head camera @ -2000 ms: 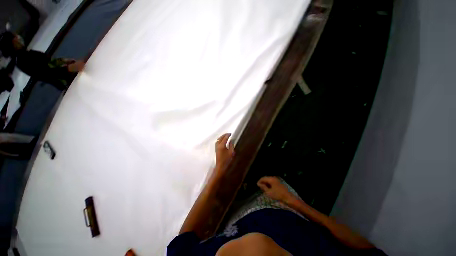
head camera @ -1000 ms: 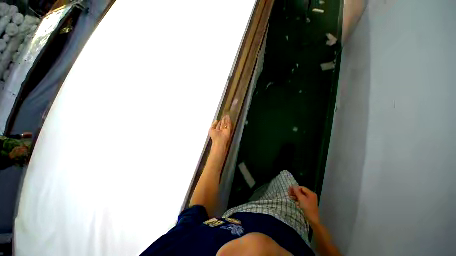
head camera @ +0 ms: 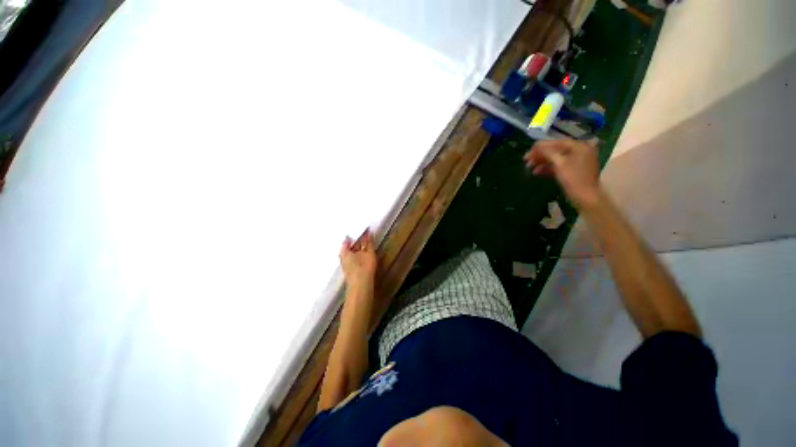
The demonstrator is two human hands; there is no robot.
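Note:
White fabric [head camera: 201, 183] covers the long table, its edge running diagonally along the near side. My left hand [head camera: 359, 260] is at this edge, fingertips touching the cloth; whether they pinch it is unclear. My right hand [head camera: 569, 168] is raised over the dark green strip, fingers bent and holding nothing visible, just below the cutter handle [head camera: 546, 113], a white tube with a yellow band. The end cutter [head camera: 526, 85], with blue parts, a silver-and-red cylinder and red lit digits, sits at the table edge. Its track [head camera: 502, 108] meets the fabric edge.
The worn brown wooden table edge [head camera: 441, 186] runs beside the cloth. A black cable [head camera: 572, 30] curves behind the cutter. The dark green strip [head camera: 502, 205] below holds pale scraps. A pale floor [head camera: 698, 161] lies at the right. Dark material shows beyond the table at the upper left.
The view has moved along the table, and the cutter has come into view. My right hand has risen from beside my body towards the cutter. The weights and the other person are out of view.

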